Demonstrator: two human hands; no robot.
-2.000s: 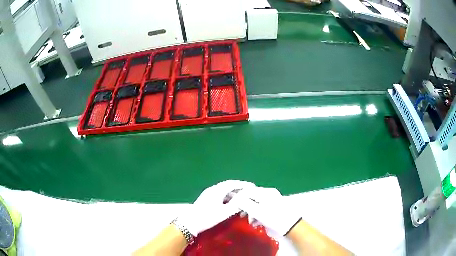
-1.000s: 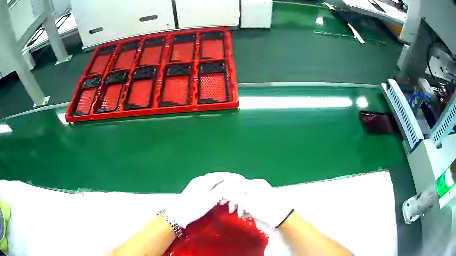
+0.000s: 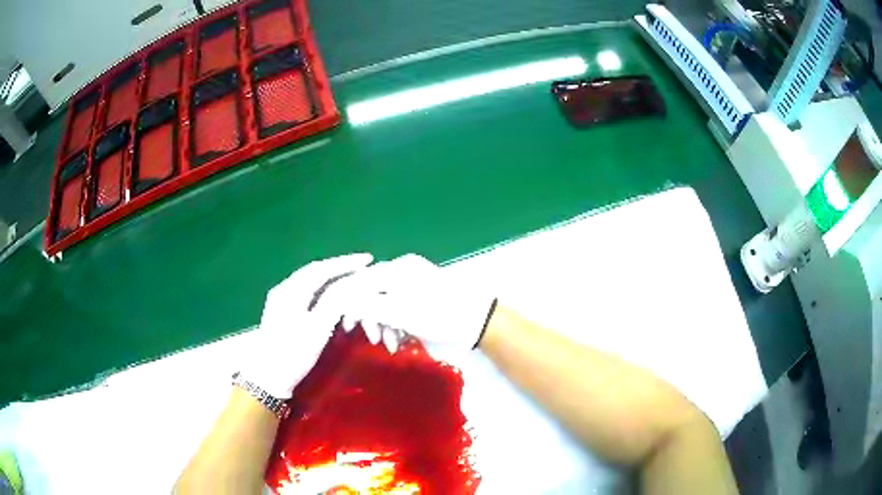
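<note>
My left hand (image 3: pixel 305 314), in a white glove with a beaded band at the wrist, is at the top edge of a glossy red film heap (image 3: pixel 387 416). My right hand (image 3: pixel 421 300), in a white glove with a dark wrist band, lies against it. The fingers are bent down over the heap's edge. A small dark edge shows at the left hand; whether either hand holds a piece cannot be told. The heap lies on a white cloth (image 3: pixel 619 280).
A red tray (image 3: pixel 338 111) holding black frames stands on the green conveyor belt (image 3: pixel 406 184) at upper left. A dark red film-covered frame (image 3: pixel 609 101) lies on the belt at upper right. A white machine (image 3: pixel 774 160) with a green light stands at the right.
The view has turned right and down, so the tray sits further left and more of the heap shows. The dark red frame has come fully into view on the belt. My hands stay together.
</note>
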